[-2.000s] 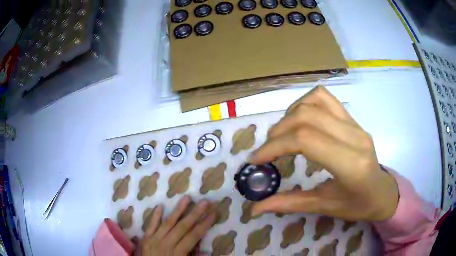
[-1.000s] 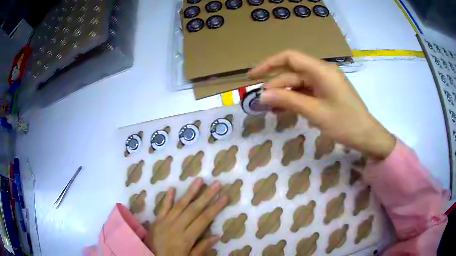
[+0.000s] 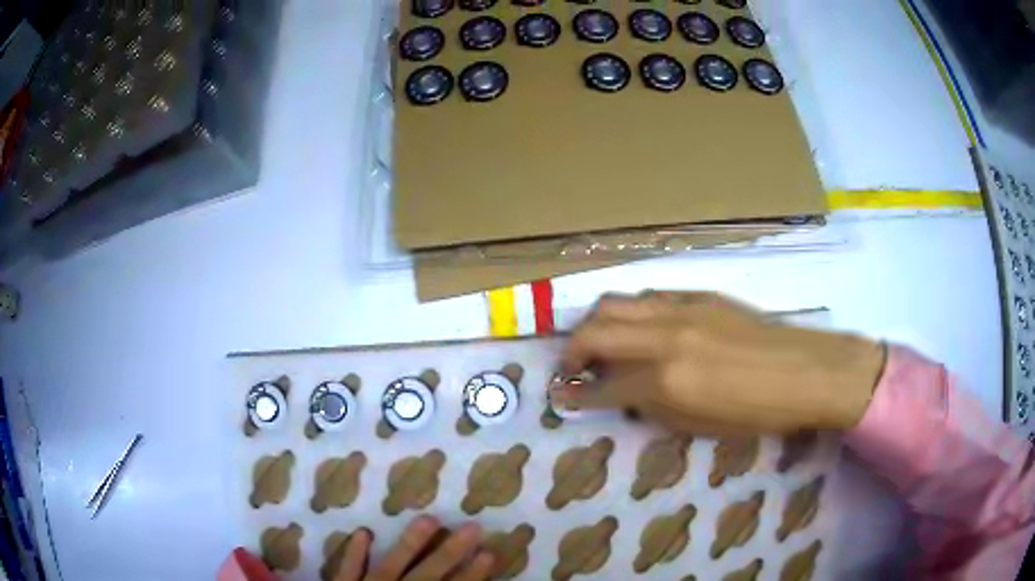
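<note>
The white foam tray (image 3: 375, 445) lies in front of me. Four speaker drivers (image 3: 407, 403) sit back side up in its far row, from the left end. My right hand (image 3: 709, 361), blurred, is at the fifth pocket of that row, its fingertips on a speaker driver (image 3: 569, 394) that they partly cover. The driver is at the pocket; how far in it sits is hidden. My left hand (image 3: 429, 555) lies with fingers apart on the tray's near part, cut off by the bottom edge, holding nothing visible. The other visible pockets show brown bases.
Beyond the tray, a cardboard sheet (image 3: 602, 170) with rows of dark drivers lies on a clear plastic tray (image 3: 380, 216). Stacked plastic trays (image 3: 221, 170) stand far left. Tweezers (image 3: 115, 477) lie left. A second filled foam tray (image 3: 1014, 267) is at the right edge.
My right hand has lowered the driver from above the tray's far edge to the fifth pocket. My left hand stays on the tray. The camera view has shifted, showing more beyond the tray.
</note>
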